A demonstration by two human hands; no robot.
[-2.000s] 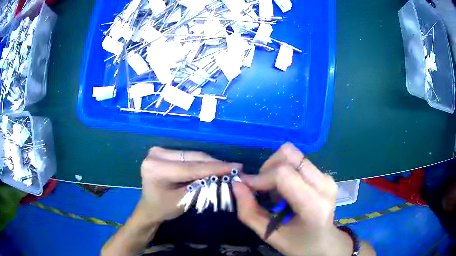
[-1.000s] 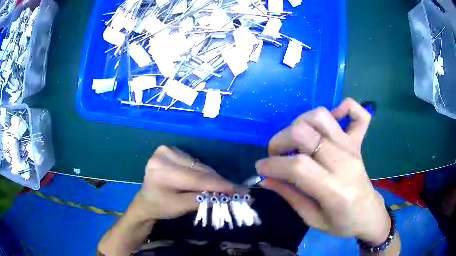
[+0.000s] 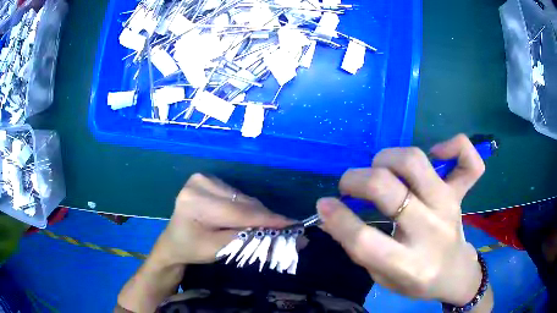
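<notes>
My left hand (image 3: 211,217) holds a row of several labelled rods side by side. Their dark-centred ring ends (image 3: 274,233) face up in a line, with white flag labels (image 3: 259,250) hanging below them. My right hand (image 3: 406,220) holds a blue-handled tool (image 3: 446,166). The tool's silver tip (image 3: 310,221) is at the right end of the row; whether it touches a rod end I cannot tell. Beyond my hands, the blue tray (image 3: 256,151) holds a loose heap of labelled rods (image 3: 214,61).
Clear tubs with labelled rods stand at the far left (image 3: 46,67) and lower left (image 3: 52,168). Another clear tub (image 3: 519,73) with a few rods is at the right. The dark green bench (image 3: 152,189) has a curved front edge; blue floor with yellow-black lines shows below.
Two seconds ago my right fingers were at the rod row with the tool lowered. The tool has since swung up, its tip now at the row's right end. My left hand still holds the rods.
</notes>
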